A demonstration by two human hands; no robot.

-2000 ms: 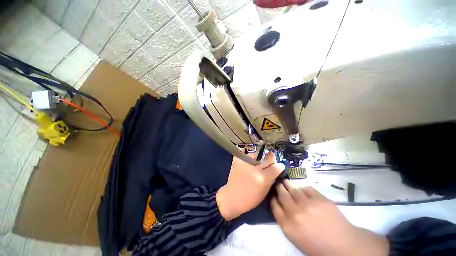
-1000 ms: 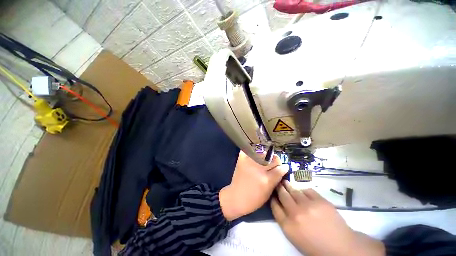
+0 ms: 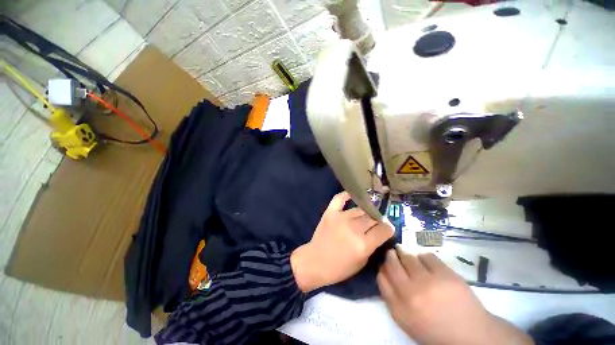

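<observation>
My left hand [image 3: 342,244] grips the dark garment piece [image 3: 270,182] just left of the needle area of the sewing machine [image 3: 539,121]. My right hand [image 3: 431,296] is beside it, its fingertips on the same cloth close to my left fingertips. The presser foot and needle area [image 3: 425,210] is brightly lit and partly blurred, right of my left fingers. The ribbed round part [image 3: 429,238] sits just in front of it. The cloth edge between my fingers is mostly hidden.
Stacked dark pieces [image 3: 162,222] lie at left, with orange material [image 3: 257,112] behind. A cardboard sheet [image 3: 88,222] and a yellow plug [image 3: 74,139] are at far left. A black cloth piece [image 3: 573,236], tweezers [image 3: 495,234] and a small dark strip [image 3: 483,269] lie on the bed at right.
The view has shifted, so the machine sits further right. My left hand has turned slightly, its index finger raised, and is a little further from the presser foot. Both hands stay at the cloth.
</observation>
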